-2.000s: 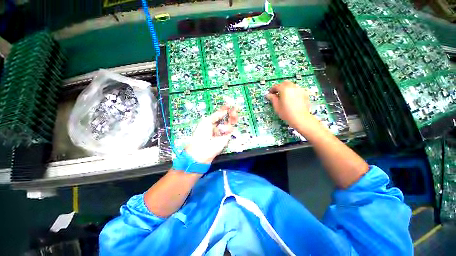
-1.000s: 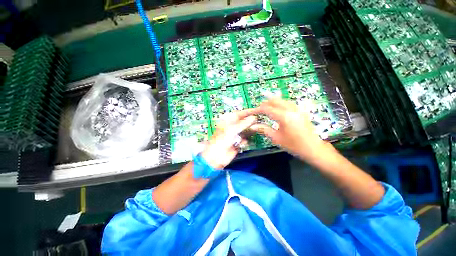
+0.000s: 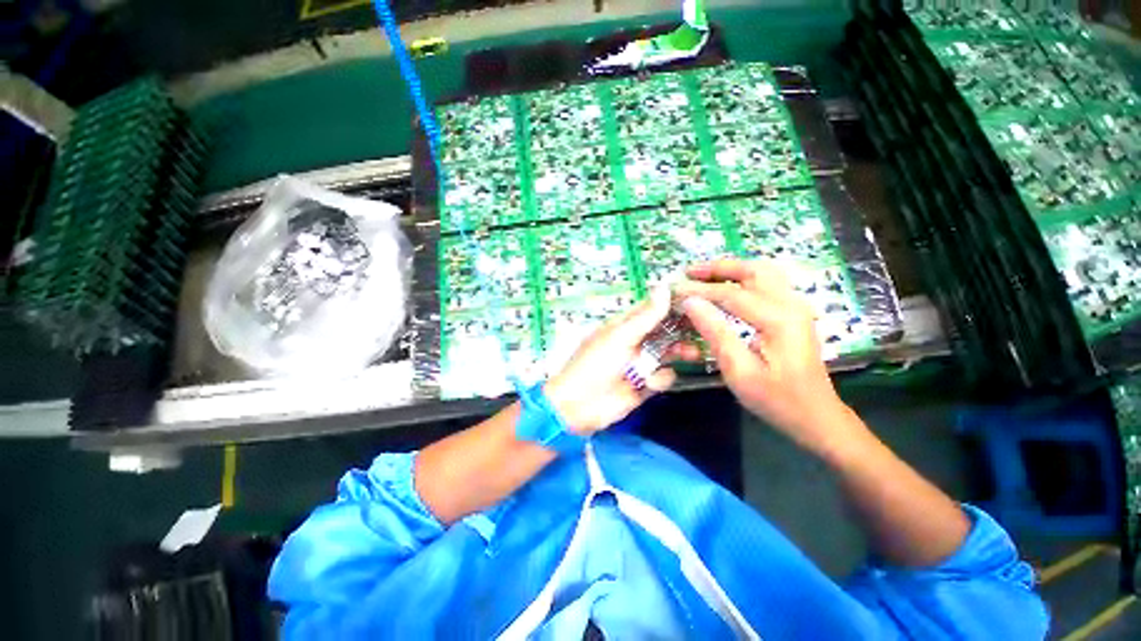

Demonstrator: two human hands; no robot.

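My left hand (image 3: 616,373), with a light blue wrist strap (image 3: 541,416), is cupped around small silvery metal components (image 3: 659,346) over the front edge of the boards. My right hand (image 3: 766,341) meets it, its fingertips at the components; whether it grips one cannot be told. Green circuit boards (image 3: 576,144) lie in two rows on a black tray (image 3: 427,282) beneath and behind my hands, which hide part of the front row. An open clear plastic parts bag (image 3: 310,282) with silvery pieces stands left of the boards.
A green and white glue bottle (image 3: 663,48) lies behind the boards. A blue coiled cord (image 3: 410,75) runs down to the tray's left side. A rack of upright green boards (image 3: 106,213) stands far left. A tall loaded tray stack (image 3: 1001,225) stands at right, close to the board tray.
My right hand has left the front-row boards and come to my left hand. Both hands are now together nearer the front edge. The whole view has shifted slightly.
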